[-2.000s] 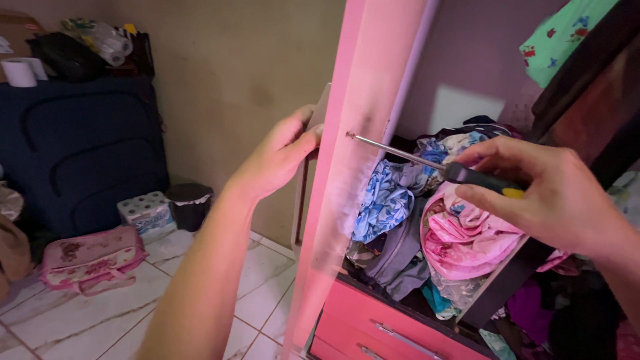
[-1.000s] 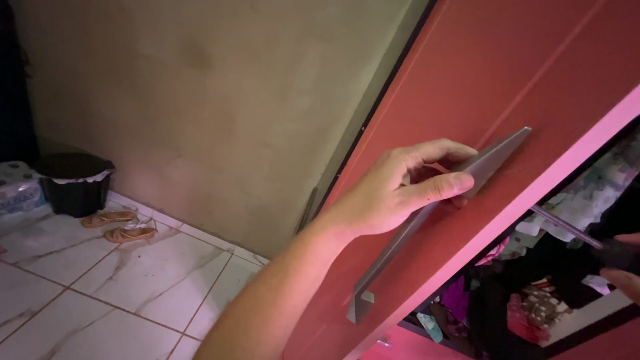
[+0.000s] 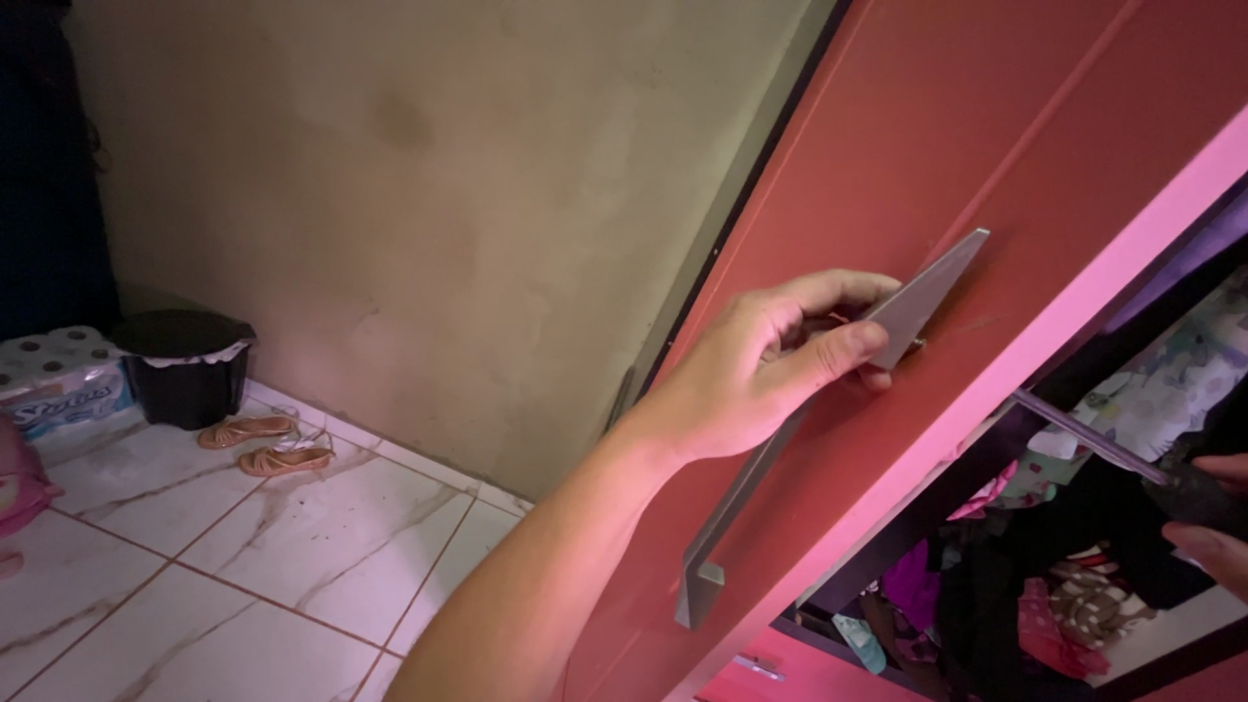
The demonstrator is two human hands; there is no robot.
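Note:
My left hand (image 3: 799, 361) grips the upper part of a long grey door handle (image 3: 746, 487) on the outer face of a red wardrobe door (image 3: 975, 127). A small screw (image 3: 917, 344) shows between the handle's upper end and the door. The handle's lower end lies close to the door. At the right edge my right hand (image 3: 1214, 517), partly cut off by the frame, holds a screwdriver (image 3: 1097, 444) by its dark grip. Its shaft points at the inner side of the door, and the door's pink edge hides the tip.
Clothes (image 3: 1092, 595) fill the wardrobe shelves behind the door, above a pink drawer (image 3: 799, 673). A plain wall (image 3: 390, 195) stands left of the door. On the tiled floor are a black bin (image 3: 185, 380), sandals (image 3: 283, 458) and a pack of toilet rolls (image 3: 68, 390).
The view has swung from the door's inner side and edge to its outer face. Against one second ago, the handle's upper end stands farther off the door, and a screw shows there.

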